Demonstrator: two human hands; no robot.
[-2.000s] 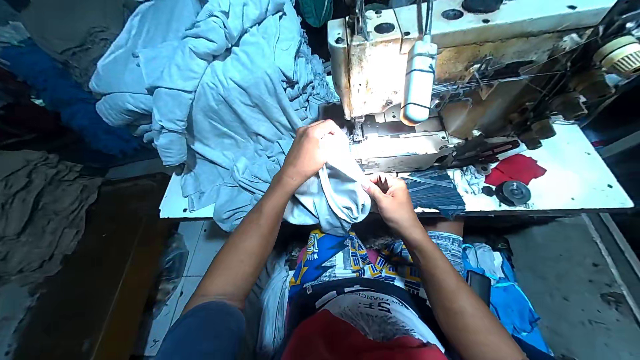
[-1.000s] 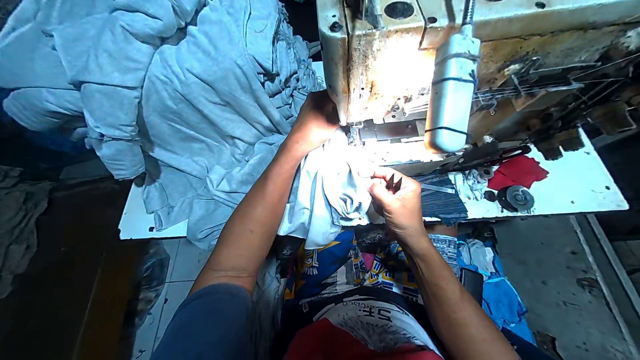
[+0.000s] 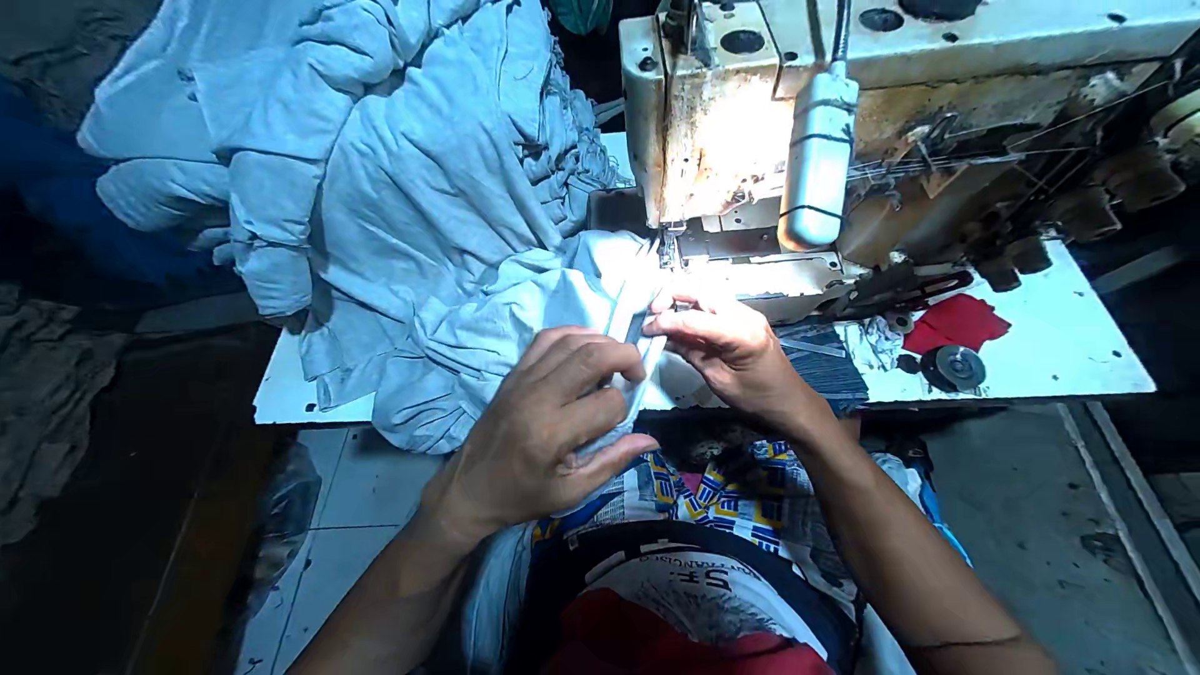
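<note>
A light grey-blue knit garment (image 3: 525, 300) lies at the needle area of an industrial sewing machine (image 3: 722, 141), its folded edge strip running toward me from the presser foot (image 3: 668, 246). My left hand (image 3: 562, 422) is curled at the near end of that strip, with the cloth between fingers and thumb. Closer to the needle, my right hand (image 3: 727, 347) pinches the strip's edge between thumb and fingertips. Glare from the lamp washes out the cloth right under the foot.
A large heap of the same cloth (image 3: 431, 150) covers the table's left side. A cylindrical lamp (image 3: 818, 164) hangs before the machine head. On the white table (image 3: 1087, 347) at right lie a red cloth scrap (image 3: 958, 323), a dark round metal part (image 3: 953, 367) and dark striped fabric (image 3: 825, 370).
My left hand has come back from beside the needle toward my body and now sits on the near part of the strip. My right hand stays close to the machine, still pinching cloth.
</note>
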